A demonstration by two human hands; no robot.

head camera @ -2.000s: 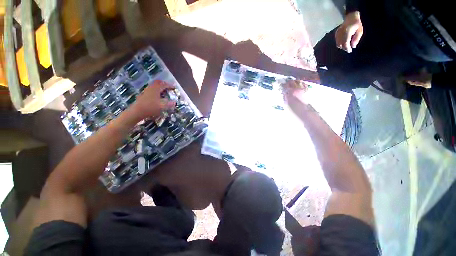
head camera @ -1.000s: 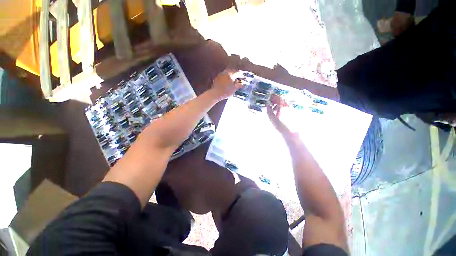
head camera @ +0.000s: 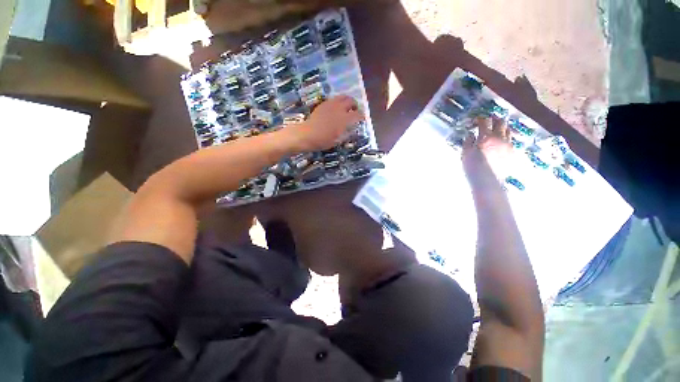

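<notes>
The full tray [head camera: 335, 71] lies left of centre, with rows of dark shiny pieces and some loose on top. My left hand [head camera: 335, 119] is over its right part, fingers bent down; whether it holds a piece cannot be told. The part-filled tray [head camera: 440, 194] lies to the right, glaring white, with dark pieces along its far edge and a few near its left edge. My right hand [head camera: 488, 136] is at the pieces near its far corner, fingers bent down; glare hides whether it holds one.
Open brown cartons [head camera: 82, 224] stand at the left, one sunlit inside. Pale wooden slats [head camera: 160, 26] with yellow behind are at the top left. A person's dark clothing [head camera: 641, 164] shows at the right edge. My knees are below the trays.
My left hand has moved from the part-filled tray back over the full tray. My right hand stays at the part-filled tray. The view has shifted, and more pieces show in the part-filled tray.
</notes>
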